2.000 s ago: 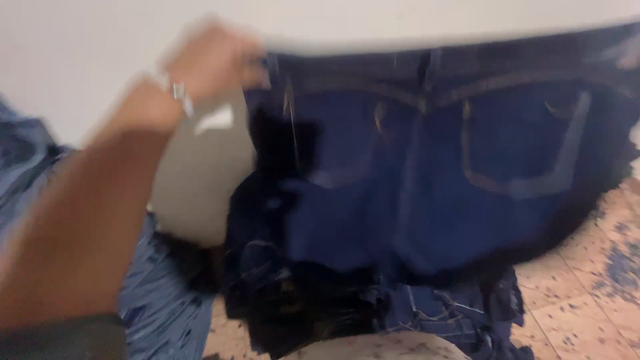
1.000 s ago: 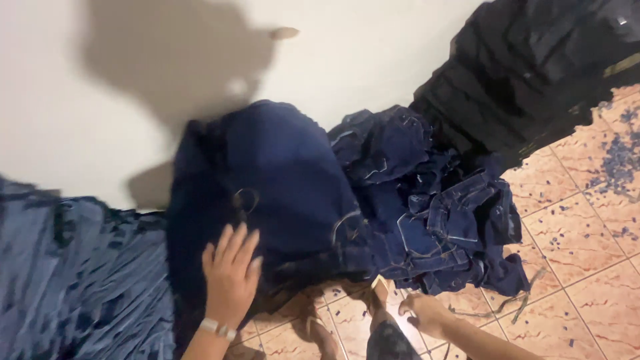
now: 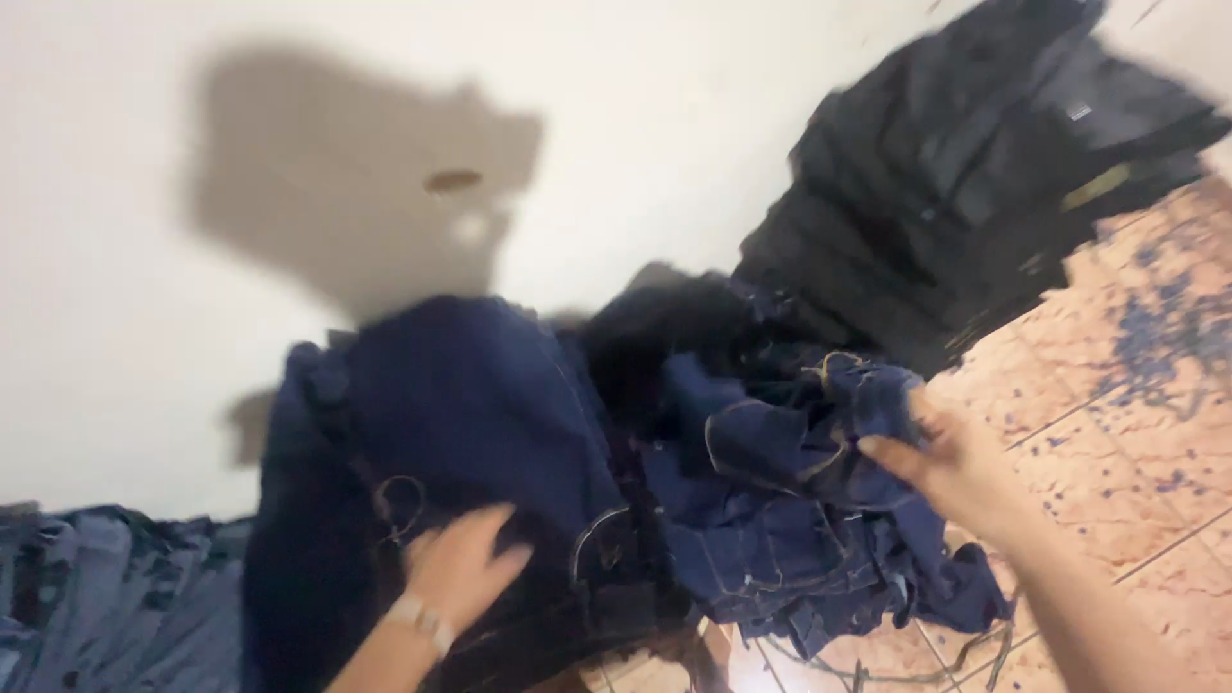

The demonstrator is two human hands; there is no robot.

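Note:
My left hand, with a band at the wrist, is over the lower part of a dark blue denim garment laid on a pile; its fingers are spread and hold nothing. Loose pale thread ends curl on that garment. To the right, my right hand grips the edge of another dark blue denim garment with pale stitching, thumb on top. That garment lies on a crumpled heap of blue denim pieces. Part of the fingers of my right hand is hidden by cloth.
A stack of black garments leans at the upper right along a white wall. Lighter blue denim lies at the lower left. Blue scraps and cords lie on the pink tiled floor.
The large denim garment, held up two seconds ago, lies on the pile. My right hand has moved from near the floor at the heap's lower edge to a garment on the heap's right side.

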